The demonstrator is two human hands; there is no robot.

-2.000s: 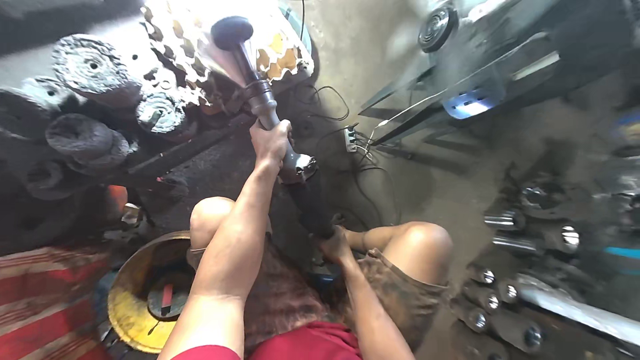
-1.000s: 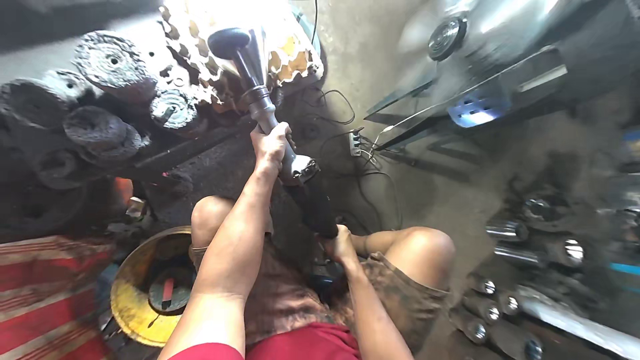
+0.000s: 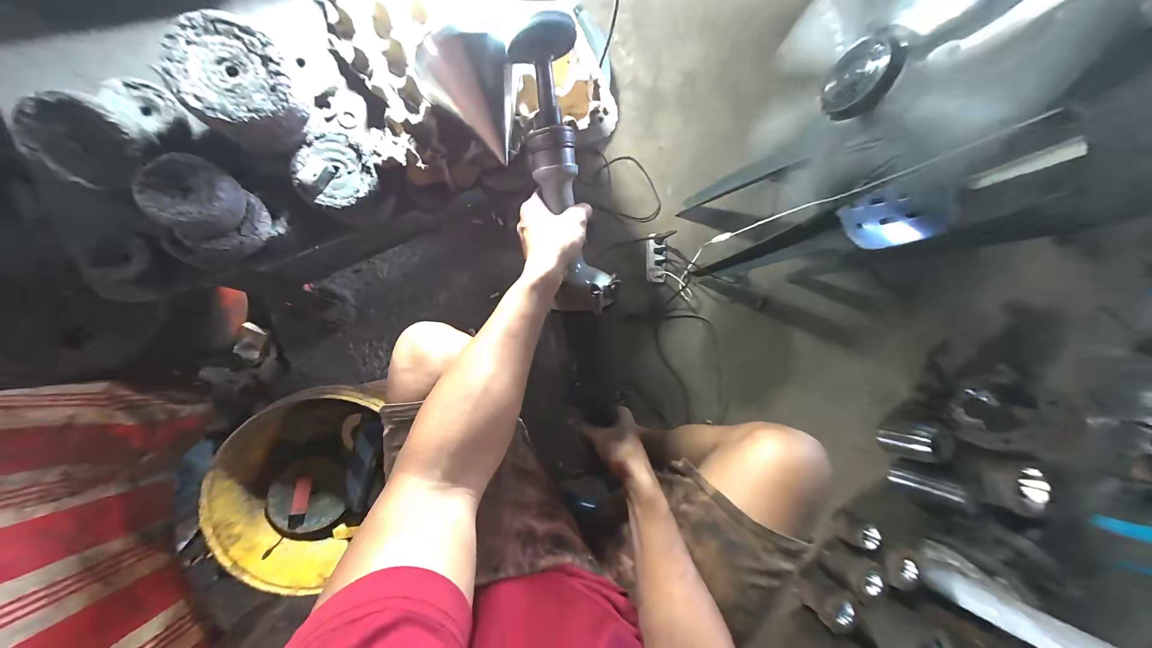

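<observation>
My left hand (image 3: 552,236) grips the grey metal neck of a long power tool (image 3: 556,184), apparently a die grinder. A round dark pad (image 3: 543,38) sits on the tool's far end, beside a shiny metal cone (image 3: 468,85). Lower down, near my lap, my right hand (image 3: 621,441) is on the dark rear body of the tool, its fingers partly hidden in shadow. The tool lies between my two knees, and its pad overlaps the side of the cone in this view.
Worn round buffing wheels (image 3: 229,70) are stacked at the upper left. A yellow tub (image 3: 270,565) stands by my left knee, near a striped red cloth (image 3: 90,486). A power strip (image 3: 656,258) with cables lies on the floor. A fan (image 3: 864,76) and polished metal cylinders (image 3: 927,486) are at right.
The tool's pad end has shifted right relative to the metal cone, more of which now shows. Both hands keep their places on the tool.
</observation>
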